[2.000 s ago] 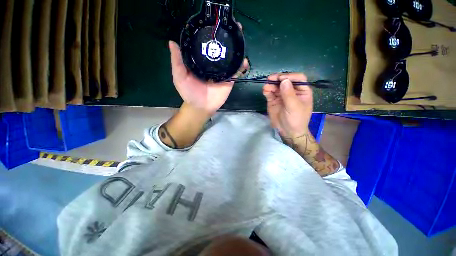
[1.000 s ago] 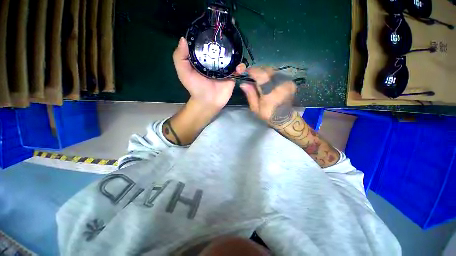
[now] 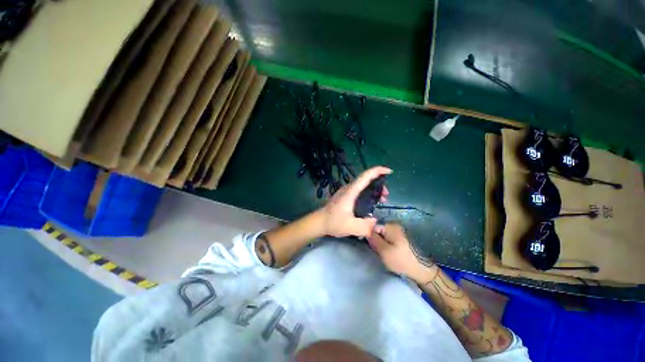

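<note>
My left hand (image 3: 346, 212) holds a black ear cup (image 3: 368, 198), tilted nearly edge-on, so its open side and inner wires are hidden. My right hand (image 3: 397, 253) is at the cup's lower edge beside my left thumb, its fingertips drawn together. Whether anything is pinched in them cannot be told. A thin black mic boom (image 3: 404, 208) extends to the right from the cup, above my right hand. Its joint with the cup cannot be made out.
Loose mic booms (image 3: 322, 145) lie heaped beyond my left hand. A white glue bottle (image 3: 443, 129) lies at the back. Several finished ear cups (image 3: 541, 198) sit on a cardboard sheet (image 3: 615, 244) at right. Cardboard dividers (image 3: 166, 92) stand left; blue bins (image 3: 124, 205) are below the bench.
The view has shifted, showing more bench. The cup has turned from face-up to nearly edge-on. My right hand has moved from the boom to the cup's lower edge.
</note>
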